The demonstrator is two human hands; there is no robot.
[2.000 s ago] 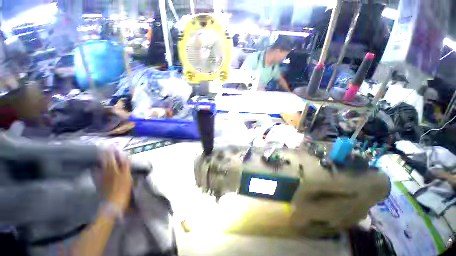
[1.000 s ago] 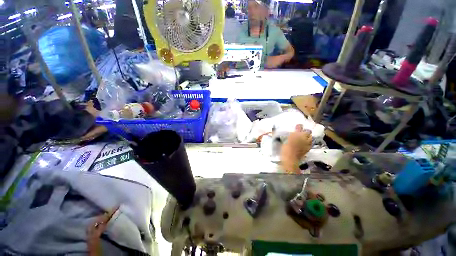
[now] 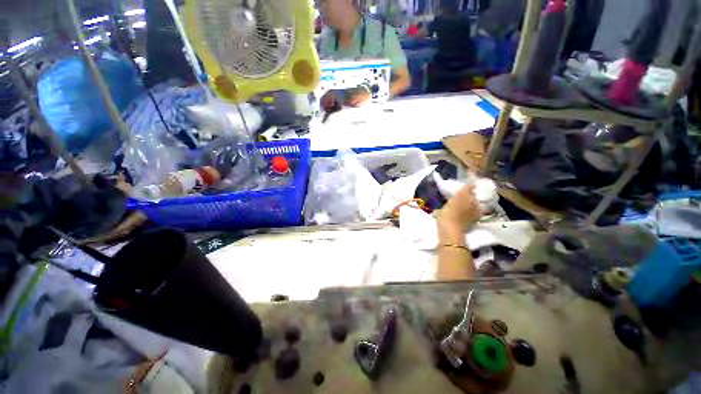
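Note:
My right hand reaches over the sewing machine head and grips a white piece of cloth above a white basket. More white cloth hangs below it. My left hand shows only in part at the lower left, on the light grey garment. Its grip cannot be made out. The needle area is out of view.
A black cylinder stands at the machine's left end. Behind are a blue basket with bottles and plastic bags, a yellow fan, and a person at another machine. A thread stand rises at the right.
My view has moved closer over the machine. My right hand has lifted white cloth at the basket. My left hand now shows lower and smaller, having been on the grey garment earlier too.

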